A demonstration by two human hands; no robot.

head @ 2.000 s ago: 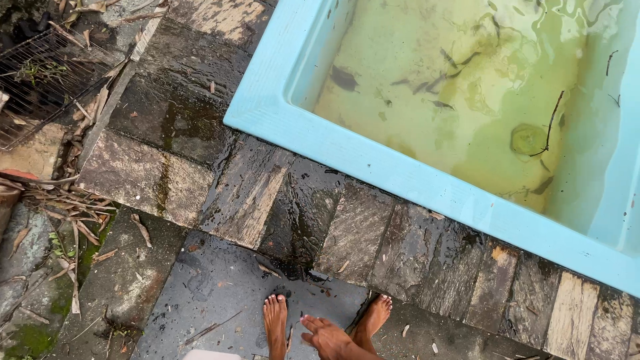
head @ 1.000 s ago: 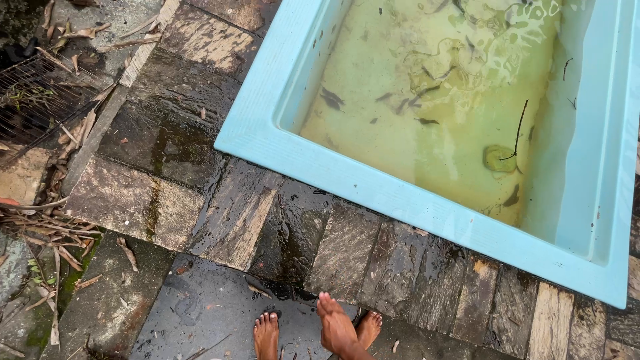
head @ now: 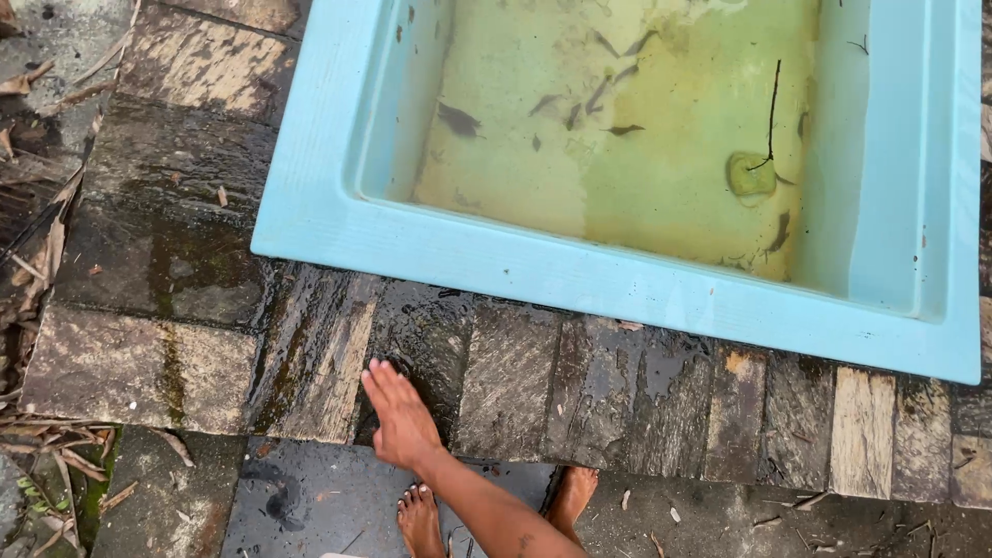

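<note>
My right hand (head: 401,418) reaches up and left from the lower right over the wet stone paving (head: 422,341), fingers nearly together, holding nothing. Whether it touches the stone, I cannot tell. Beyond it lies a light blue tub (head: 612,275) with a wide flat rim, holding greenish murky water (head: 542,186). Dark leaves (head: 459,121) and a thin twig (head: 773,112) lie in the water, the twig beside a round drain-like piece (head: 750,177). My left hand is out of view.
My bare feet (head: 419,518) stand on a dark slab (head: 310,496) below the stone edging. Dry leaves and twigs (head: 77,457) litter the left side, near a patch of green moss. Water wets the stones left of the tub.
My right hand has moved up and left from near my feet to over the stone edging, with more of the forearm showing. The view has shifted.
</note>
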